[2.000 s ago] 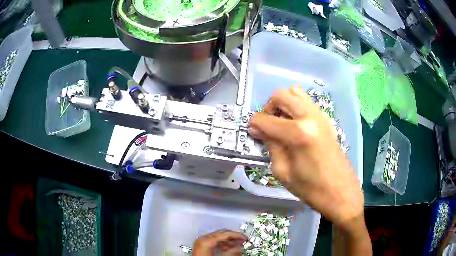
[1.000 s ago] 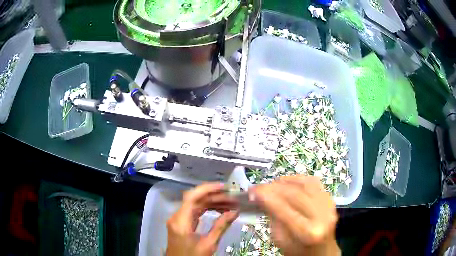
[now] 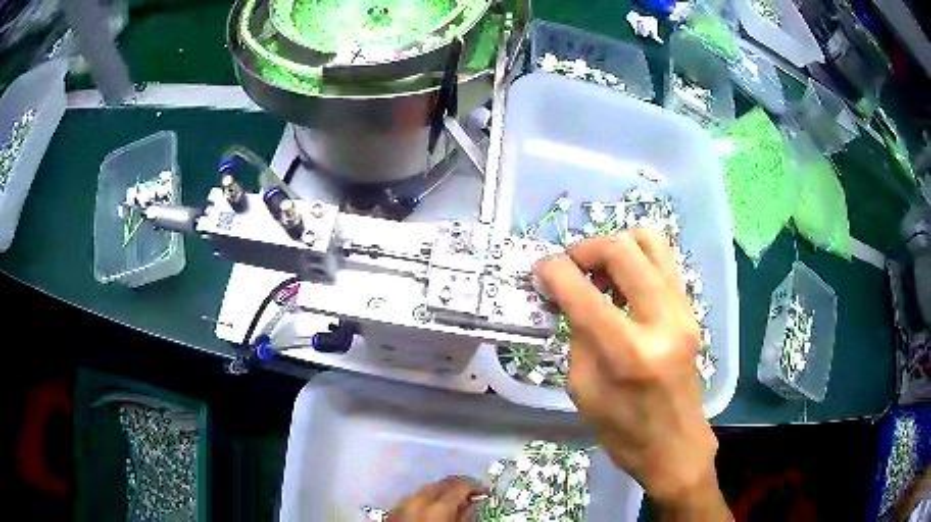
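The silver press (image 3: 398,280) lies across the middle of the view, with its nest (image 3: 490,280) at the right end. My right hand (image 3: 638,336) is at the right edge of the nest with thumb and index finger together; whether a part is between them is hidden. My left hand (image 3: 439,502) is low in the front bin (image 3: 357,433), cut off by the bottom edge, beside a heap of white wired connectors (image 3: 538,484). Its fingertips are at a small white piece, but the grip is unclear. The rear bin (image 3: 715,296) holds another heap of them.
The steel bowl feeder (image 3: 357,102) stands behind the press, its metal track (image 3: 497,143) running to the nest. Small clear boxes stand left (image 3: 138,260) and right (image 3: 801,331). Bags of green pieces (image 3: 761,184) lie at the right. A dark green bin (image 3: 158,459) is at the lower left.
A second ago both hands were together in front of the press. Now my right hand is up at the nest and my left hand is down in the front bin.
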